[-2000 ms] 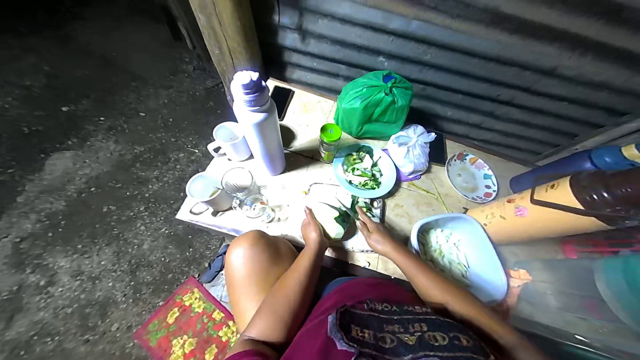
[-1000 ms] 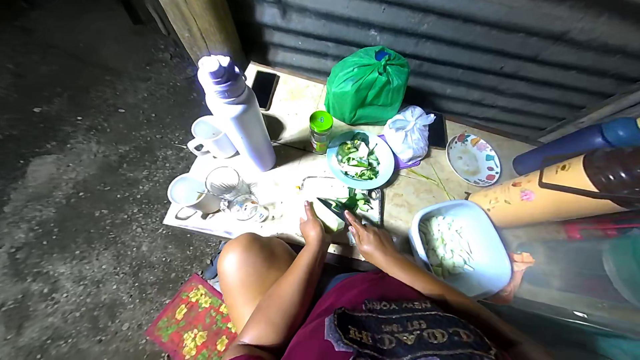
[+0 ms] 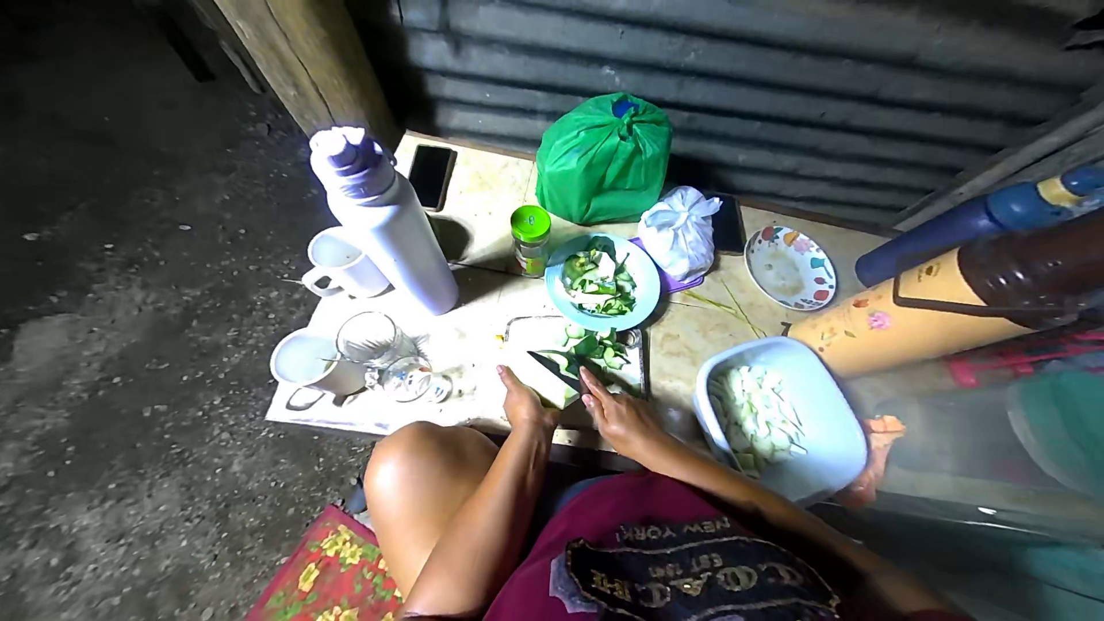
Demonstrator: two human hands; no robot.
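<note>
My left hand (image 3: 526,404) holds a pale, peeled piece of green vegetable (image 3: 545,379) over the near edge of a cutting board (image 3: 640,366). In my right hand (image 3: 617,414) is a knife with a dark blade (image 3: 556,365), which lies against the vegetable's right side. Green peelings (image 3: 599,348) rest on the board just beyond the blade. Behind them stands a light blue plate (image 3: 651,297) with more green and white pieces. To the right of my right hand, a pale blue basin (image 3: 849,431) holds pale cut strips (image 3: 759,410).
At the left are a white flask (image 3: 401,237), two white mugs (image 3: 345,263) and clear glasses (image 3: 371,339). Along the back are a phone (image 3: 430,177), a green-lidded jar (image 3: 530,240), a green bag (image 3: 604,159) and a white bag (image 3: 680,233). A patterned bowl (image 3: 819,250) and a yellow thermos (image 3: 914,310) stand right.
Both hands stay at the board with the vegetable and the knife. The vegetable's pale side shows beside the blade, which has shifted a little against it. The view has moved somewhat.
</note>
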